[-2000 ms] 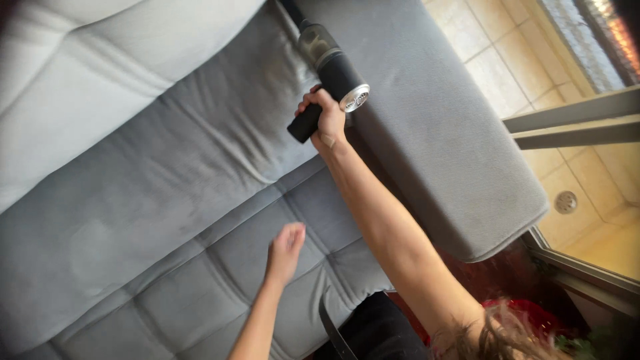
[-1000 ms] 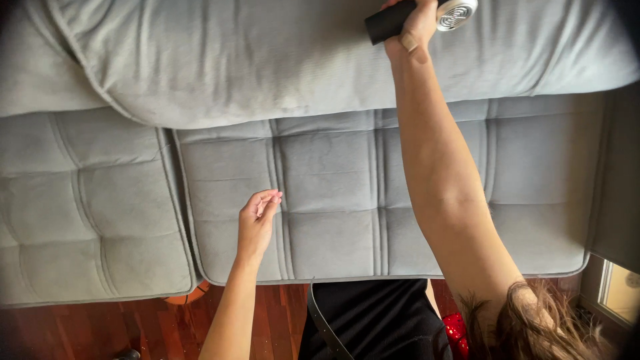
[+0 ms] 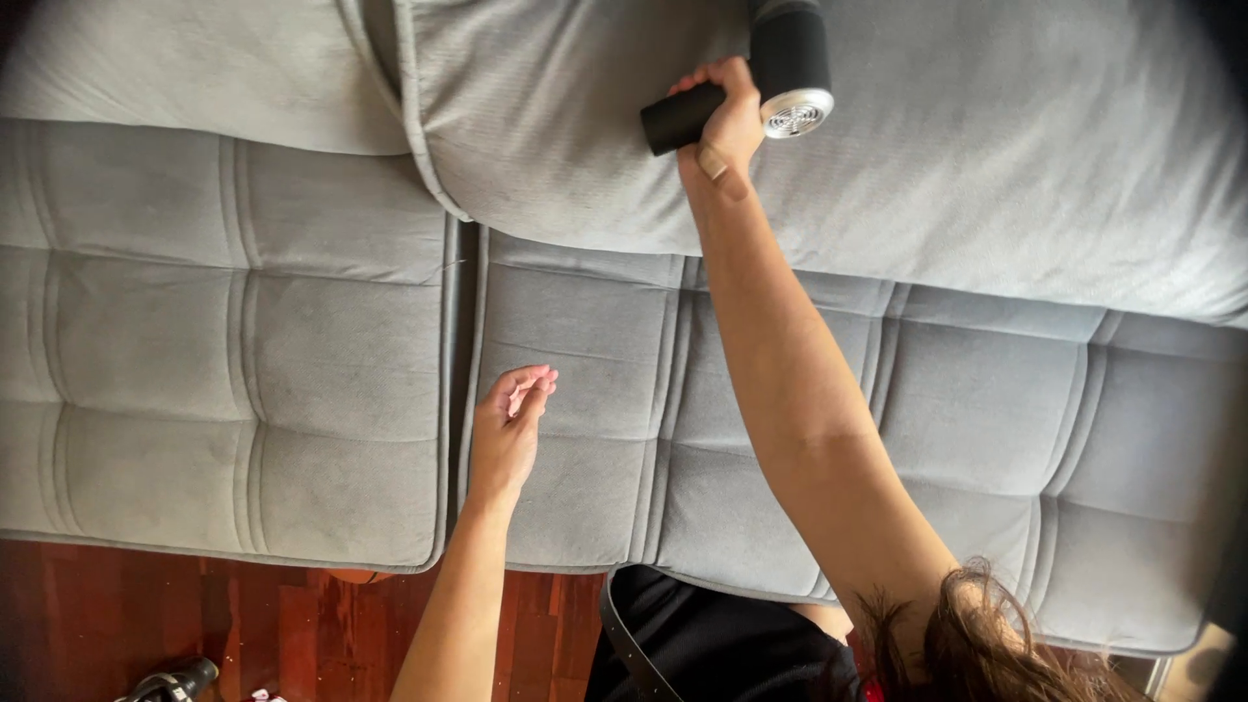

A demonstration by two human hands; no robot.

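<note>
My right hand grips the black handle of a handheld vacuum cleaner near the top of the view, over the grey back cushion of a sofa. A round silver vent faces me at the vacuum's rear; its front end lies outside the view. A small strip like an adhesive bandage is on my right wrist. My left hand holds nothing, its fingers loosely curled over the tufted grey seat cushion, just right of the gap between two seat cushions.
Another tufted seat cushion spans the left side. Reddish wooden floor shows below the sofa, with a dark object at lower left and part of an orange thing under the sofa's edge. Brown hair hangs at lower right.
The view has swung away from the sofa's armrest and tiled floor. My right hand has moved the vacuum from beside the armrest to the back cushion. My left hand stays without any object.
</note>
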